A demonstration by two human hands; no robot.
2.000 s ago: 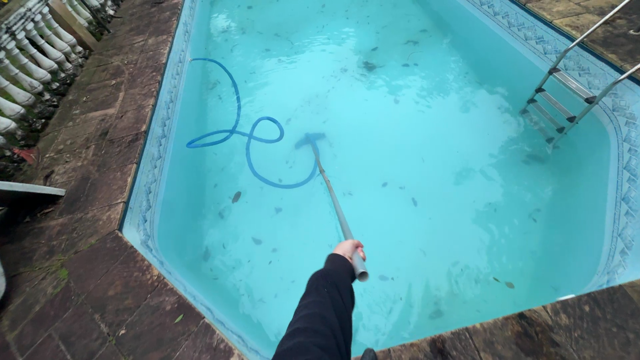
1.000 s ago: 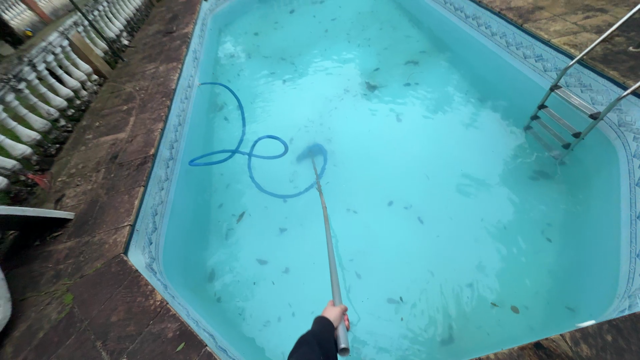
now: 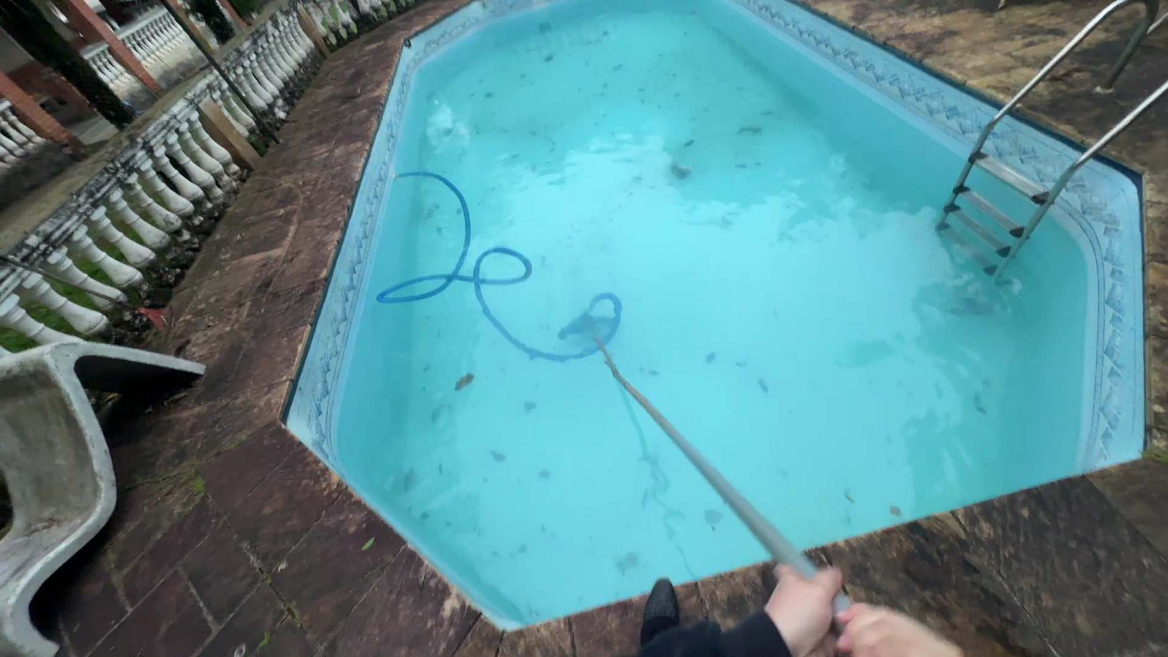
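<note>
Both hands grip the near end of a grey telescopic pole (image 3: pixel 721 488) at the lower right. My left hand (image 3: pixel 801 607), in a dark sleeve, is closed around it, and my right hand (image 3: pixel 890 631) holds it just behind, by the lower edge of the view. The pole slopes down into the pool water, where a blurred vacuum head (image 3: pixel 584 327) sits at its far end. From there a blue hose (image 3: pixel 497 319) curls in loops toward the pool's left wall. Dark leaves and specks are scattered in the water.
Stone paving (image 3: pixel 228 511) borders the pool. A metal ladder (image 3: pixel 1008 196) stands at the right side. A curved concrete seat or slide (image 3: pixel 68 456) is at the left, near a white balustrade (image 3: pixel 137 205). A dark shoe (image 3: pixel 661 607) shows at the near pool edge.
Earlier only one hand showed on the pole; now two hold it. The pole slants more to the right at its near end. The hose now makes a small loop by the vacuum head.
</note>
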